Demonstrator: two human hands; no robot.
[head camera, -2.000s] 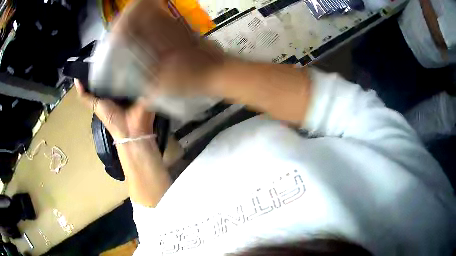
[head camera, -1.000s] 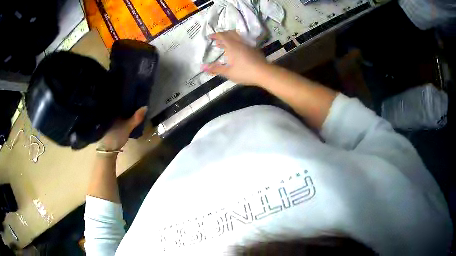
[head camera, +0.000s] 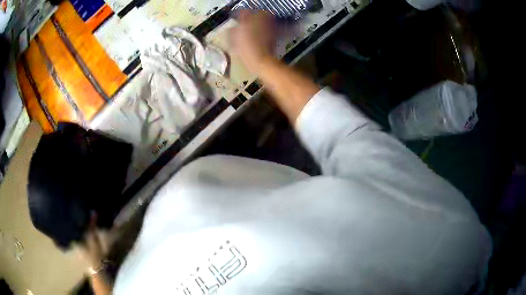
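Observation:
The black fan unit (head camera: 72, 178) is at the left of the view, dark and blurred. My left hand (head camera: 92, 249) holds it from below at its lower end; most of the fingers are hidden. My right hand (head camera: 252, 36) is at the top centre, blurred, at the near end of the bagged ribbed part (head camera: 282, 7); whether it touches or grips the bag cannot be told. The crumpled white cloth (head camera: 179, 86) lies on the printed carton sheet between my hands, touched by neither.
The orange printed sheet (head camera: 69, 63) lies at the upper left on the bench. Brown cardboard (head camera: 17, 213) covers the left side. A clear plastic bundle (head camera: 435, 112) is at the right, beyond the bench edge.
My right hand has let go of the cloth and moved away to the bagged part. The view has shifted, and the fan unit in my left hand now appears lower.

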